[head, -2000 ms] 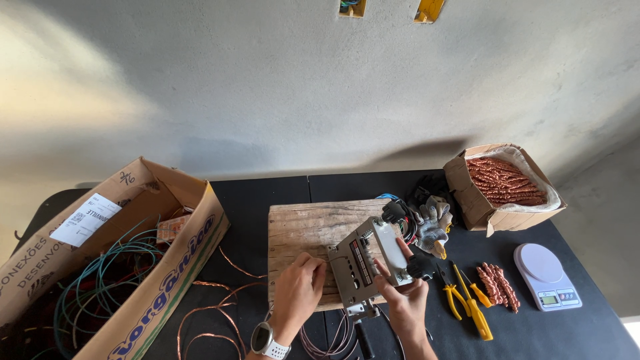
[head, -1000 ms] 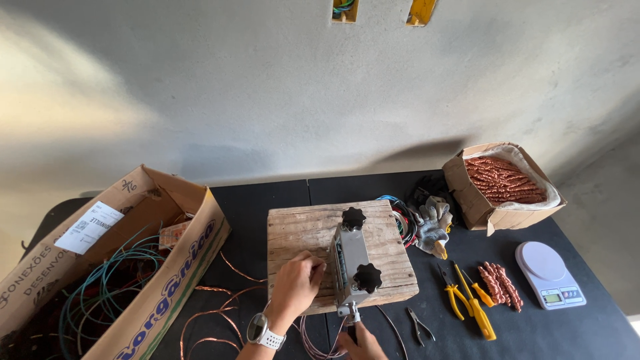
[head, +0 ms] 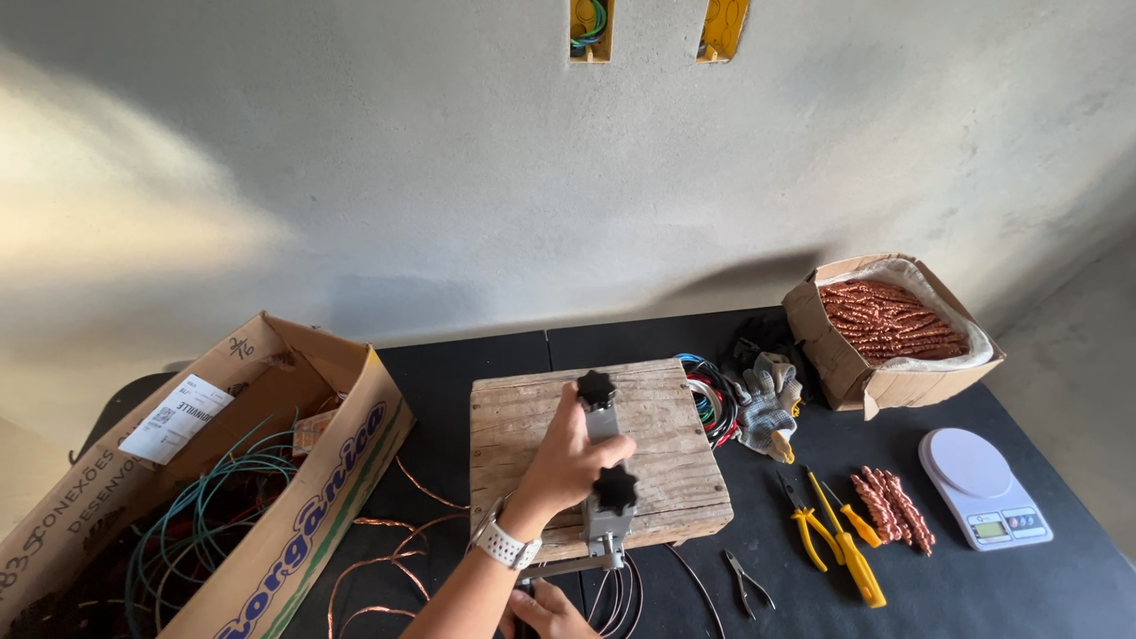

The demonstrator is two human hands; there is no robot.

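A metal wire-stripping machine [head: 607,430] with two black star knobs stands on a wooden block [head: 674,444]. My left hand [head: 572,453], with a white-strapped watch at the wrist, grips the machine's body between the knobs. Below the block's front edge, my right hand [head: 546,612] is closed around the dark handle of the machine's crank [head: 572,565]; the handle is mostly hidden. Thin dark cables [head: 621,595] hang by the block's front edge, and bare copper wire [head: 382,564] curls on the black table to the left.
At left is a cardboard box [head: 311,524] of cables. Coiled wires [head: 710,399], work gloves [head: 770,404] and a box of twisted copper [head: 887,324] lie behind right. Nearer are small pliers [head: 745,581], yellow-handled pliers [head: 812,528], screwdrivers [head: 856,564], copper bundles [head: 892,510] and a scale [head: 976,479].
The machine, earlier tilted in the right hand, now stands upright on the block. My left hand has moved from beside it onto its body. The right hand has moved left with the crank.
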